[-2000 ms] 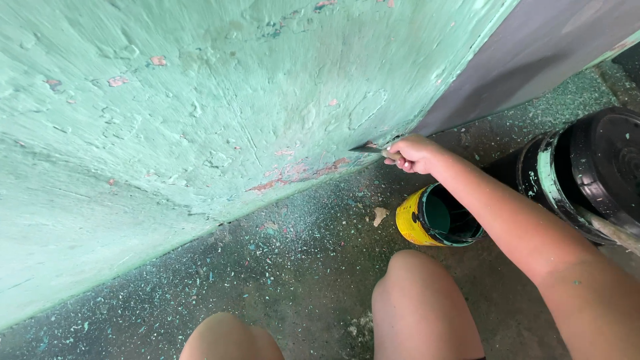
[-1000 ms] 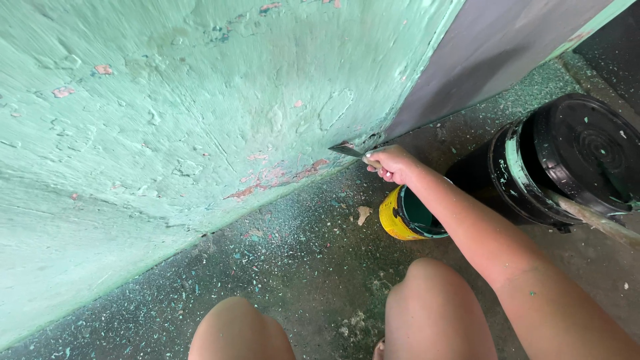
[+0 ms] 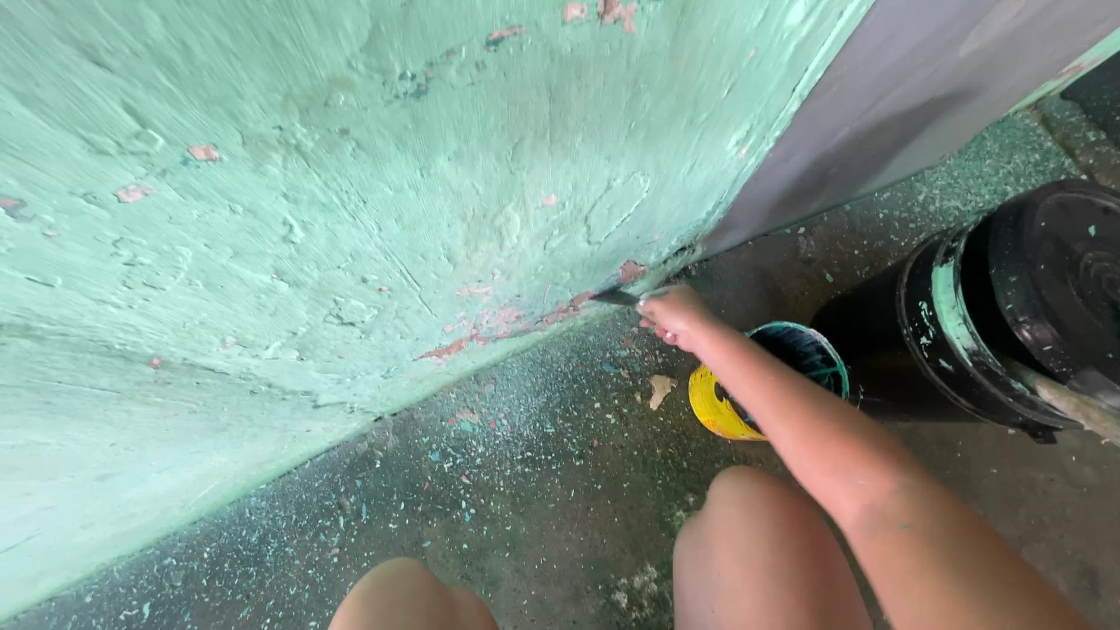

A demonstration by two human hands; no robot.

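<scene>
My right hand [image 3: 674, 317] grips the handle of a paint scraper [image 3: 616, 298]. Its dark blade meets the foot of the green painted wall [image 3: 490, 201], at the right end of a strip of pinkish bare patches [image 3: 503, 324]. Another pinkish spot [image 3: 632, 270] shows just above the blade. The wall's paint is blistered and chipped in several places. My left hand is outside the view.
A yellow bucket [image 3: 719, 411], dark inside, stands below my right forearm. Farther right is a large black drum [image 3: 927, 324] with a black lid and a stick beside it. Paint flakes litter the concrete floor [image 3: 525, 507]. A grey panel [image 3: 884, 114] adjoins the wall.
My right hand has moved the scraper down to the wall's base beside the pinkish strip. A fresh-looking pinkish spot shows above the blade.
</scene>
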